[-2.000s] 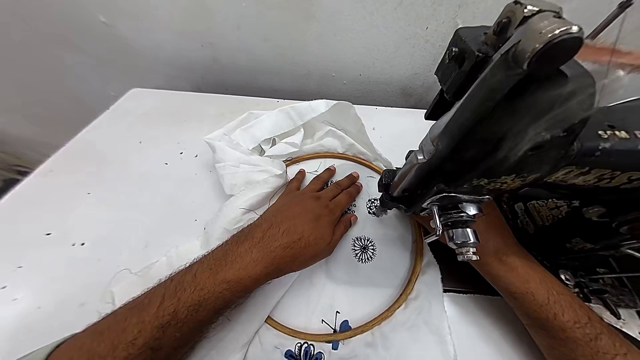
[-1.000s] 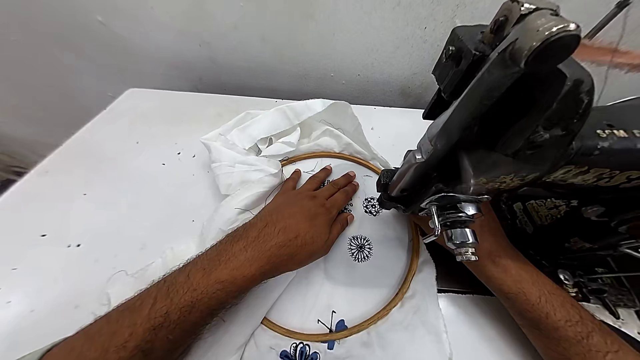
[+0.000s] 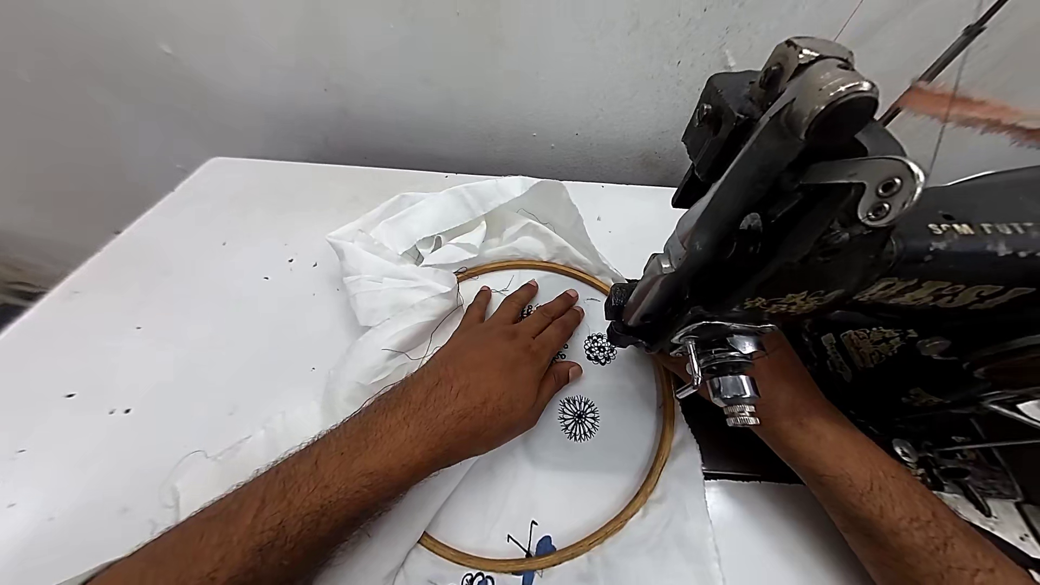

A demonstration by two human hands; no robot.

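White fabric (image 3: pixel 569 487) is stretched in a round wooden embroidery hoop (image 3: pixel 668 422) beneath the head of a black sewing machine (image 3: pixel 723 219). My left hand (image 3: pixel 512 366) lies flat on the cloth inside the hoop, fingers spread, holding nothing. Under its fingers, black stitched motifs are partly covered. A round black flower motif (image 3: pixel 600 348) sits near the needle area, and a spiky round one (image 3: pixel 578 418) lies below it. My right hand (image 3: pixel 772 382) is at the hoop's right edge, behind the chrome tension assembly (image 3: pixel 731 382); its fingers are mostly hidden, so its grip does not show.
Loose white cloth (image 3: pixel 455 227) is bunched behind and left of the hoop, with stray threads on it. The white tabletop (image 3: pixel 187 301) bears small dark specks. A grey wall (image 3: pixel 406 81) rises behind. A blue and black butterfly-like motif (image 3: pixel 544 546) crosses the hoop's lower rim.
The hoop and fabric have shifted slightly to the left under the machine, and my left hand has moved with them. My right hand stays beside the hoop.
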